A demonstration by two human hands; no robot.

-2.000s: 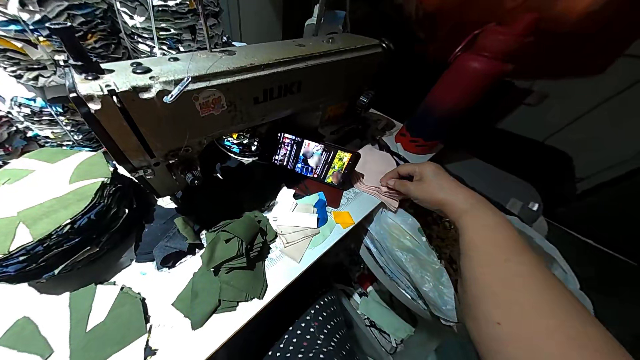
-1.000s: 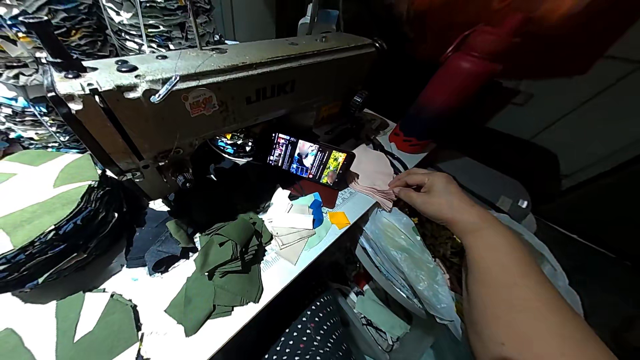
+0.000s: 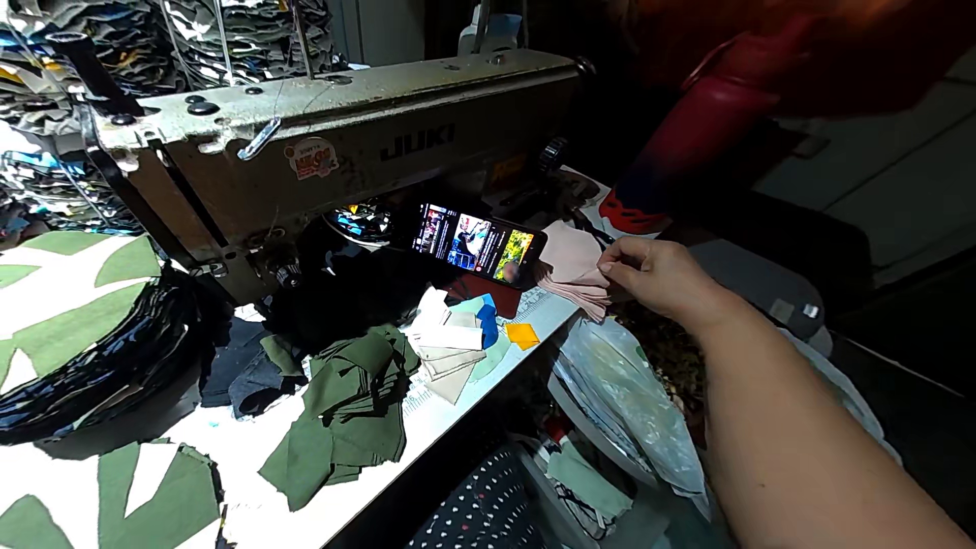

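Note:
My right hand (image 3: 648,274) reaches in from the lower right, its thumb and index finger pinched at the right edge of a stack of pink fabric pieces (image 3: 572,259). Left of the stack, a smartphone (image 3: 479,245) with a lit screen leans on a dark red stand or case (image 3: 496,293). Cream fabric pieces (image 3: 450,354), a blue scrap (image 3: 488,324) and a yellow-orange scrap (image 3: 523,335) lie in front of the phone. Farther left is a pile of dark green fabric pieces (image 3: 354,412). My left hand is out of view.
A Juki sewing machine (image 3: 343,137) spans the table (image 3: 412,450). Bundled green-and-white pieces (image 3: 76,305) lie at left, with tall fabric stacks (image 3: 244,38) behind. A red bottle (image 3: 694,145) stands beyond the pink stack. A plastic bag (image 3: 633,396) sits below the table's right edge.

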